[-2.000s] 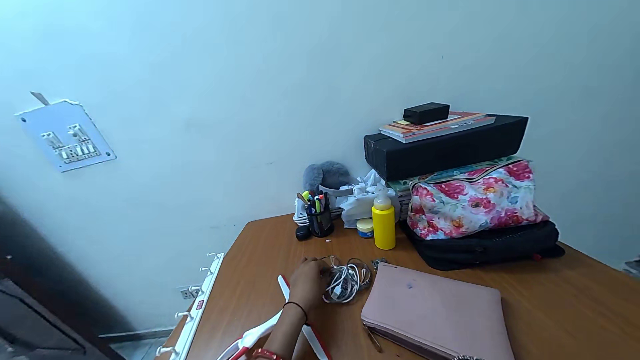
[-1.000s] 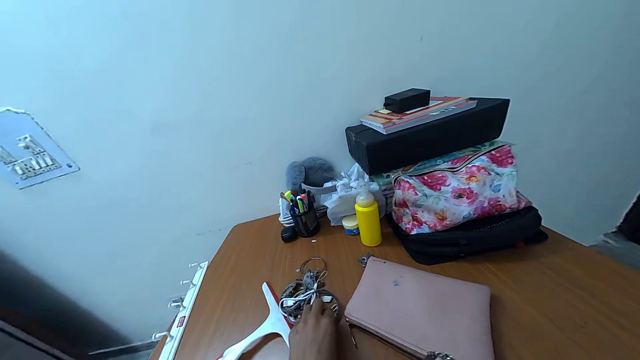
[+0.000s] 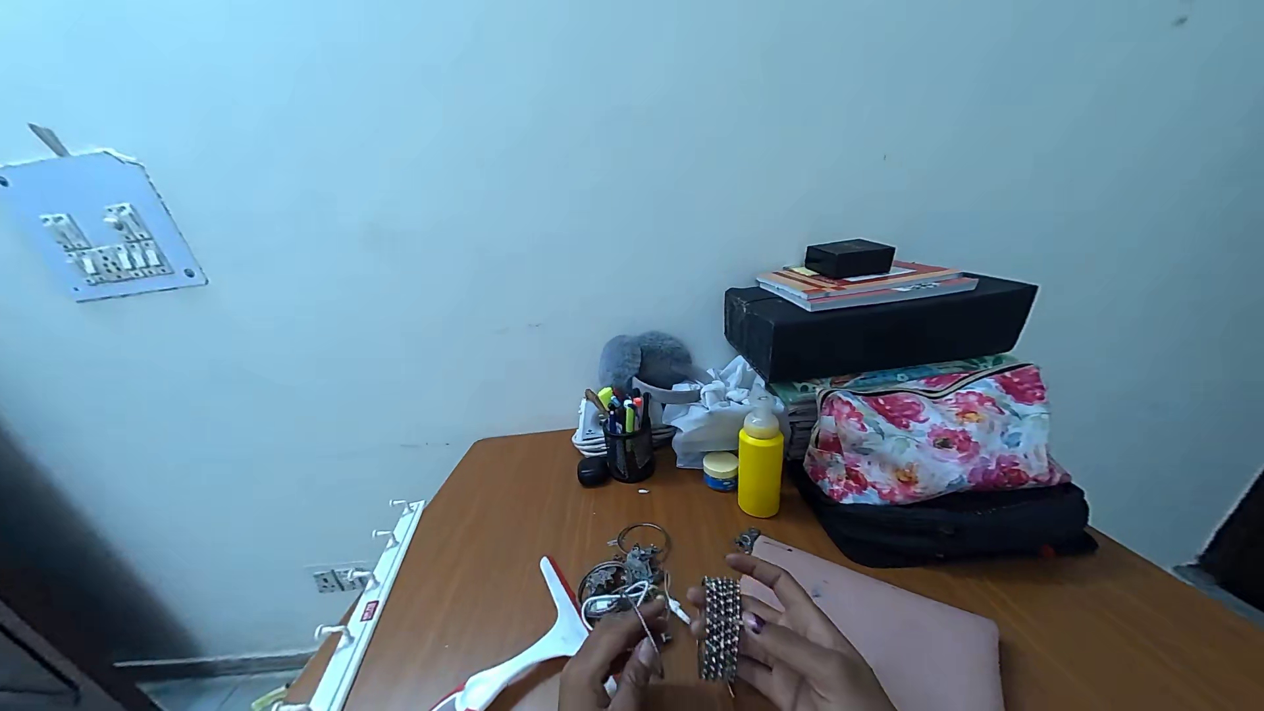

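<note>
In my right hand (image 3: pixel 790 632) is a wide beaded bracelet (image 3: pixel 722 629), held upright between thumb and fingers. My left hand (image 3: pixel 617 652) is just left of it, thumb and fingertips pinching a thin cord or wire (image 3: pixel 648 628). Behind the left hand lies a small heap of jewellery (image 3: pixel 640 565) with a ring-shaped bangle (image 3: pixel 643 537) and a white cable (image 3: pixel 617 598) tangled in it. A white and red squeegee (image 3: pixel 553 637) lies to the left. The pink zip case (image 3: pixel 889 622) rests behind and to the right of my right hand.
A black mesh pen holder (image 3: pixel 630 454), a small jar (image 3: pixel 720 471) and a yellow bottle (image 3: pixel 759 474) stand at the back. A floral pouch (image 3: pixel 933 434) and black box (image 3: pixel 879 331) are stacked at right. A white hook rail (image 3: pixel 370 612) runs along the left edge.
A second earlier, one hand was at the heap with the cable; now both hands are in view in front of it, and the bracelet is held up in my right hand.
</note>
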